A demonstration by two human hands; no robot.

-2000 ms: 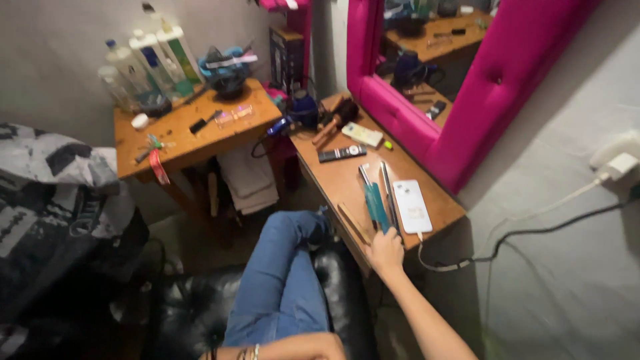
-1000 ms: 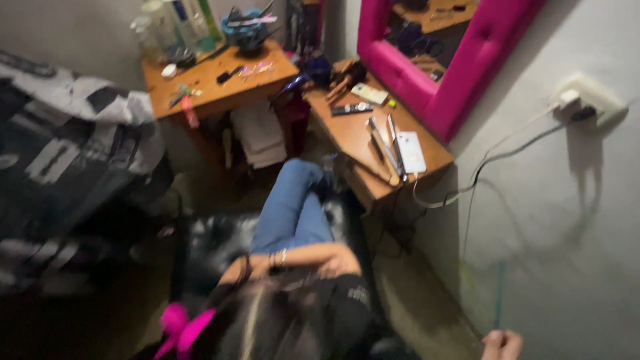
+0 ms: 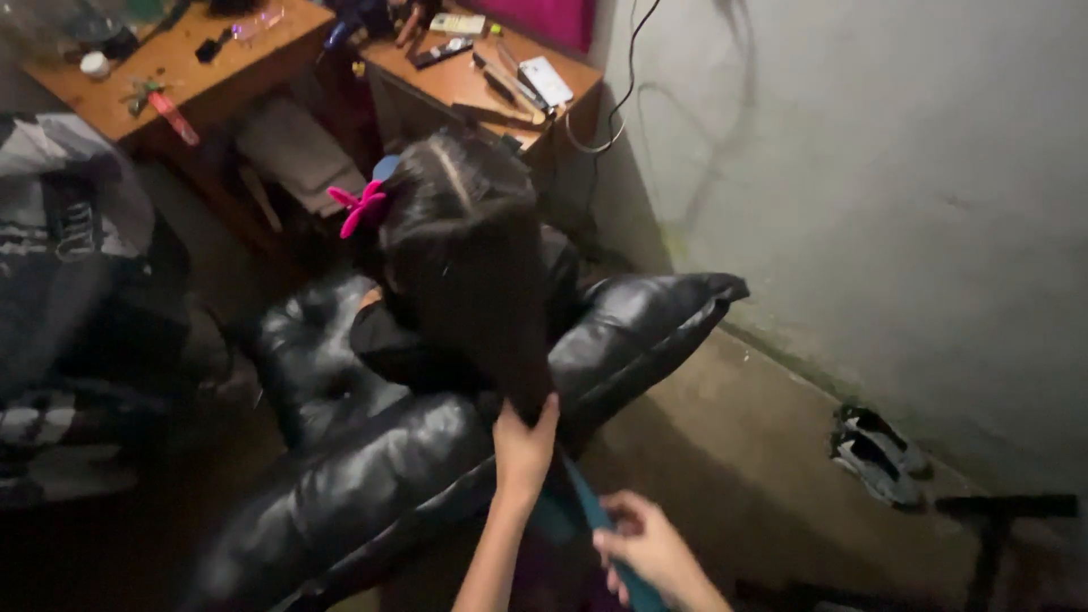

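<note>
A person sits in a padded black chair [image 3: 374, 467], seen from behind and above. Their long dark hair [image 3: 484, 289] is parted on top and hangs back over the chair, with a pink hair clip [image 3: 359, 208] at the left of the head. My left hand [image 3: 525, 446] grips the lower length of the hair. Below and right of it, my right hand [image 3: 637, 544] holds a teal comb [image 3: 586, 493], its narrow end pointing up toward the hair. Whether the comb touches the hair is unclear.
A wooden table [image 3: 476, 89] ahead bears a white phone [image 3: 546, 81], a black remote control [image 3: 442, 53] and several slim tools. Another wooden table [image 3: 102, 102] is at upper left. A grey wall [image 3: 816, 187] rises at right, with shoes [image 3: 880, 459] on the floor beside it.
My right hand has left the table, where it was on the teal comb, and is now behind the chair with it. My left hand has come into view, gripping the hair. The view has shifted back.
</note>
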